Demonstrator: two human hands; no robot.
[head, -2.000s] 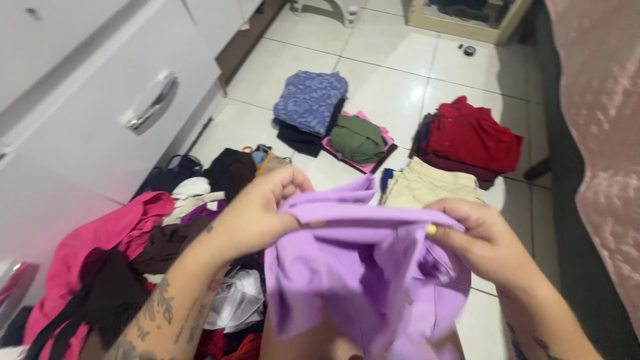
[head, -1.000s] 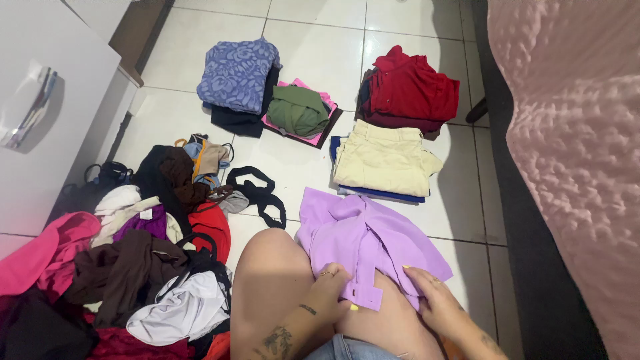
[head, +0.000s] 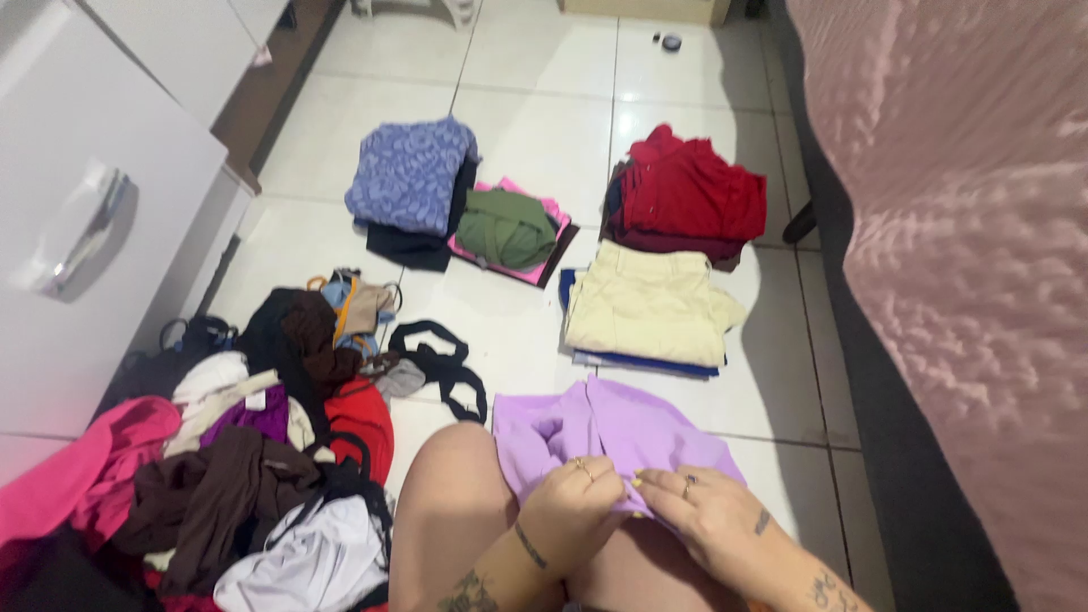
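Note:
A lilac garment (head: 620, 425) lies over my thighs, its far part spread toward the tiled floor. My left hand (head: 578, 501) grips its near edge with curled fingers. Right beside it, my right hand (head: 705, 514) pinches the same edge between thumb and fingers, and the two hands almost touch. Just beyond the lilac cloth sits a stack with folded cream trousers (head: 650, 306) on top of blue fabric. The fabric edge under my fingers is partly hidden.
A loose heap of clothes, with a brown garment (head: 221, 493), spreads at left beside white drawers (head: 110, 340). Farther off stand stacks topped by a blue patterned garment (head: 412, 174), a green garment (head: 506, 228) and a red garment (head: 697, 191). A pink cover (head: 960, 212) hangs at right.
The lilac garment was held up in the air two seconds ago and lay on my thighs one second ago. Since then my hands have come together at its near edge.

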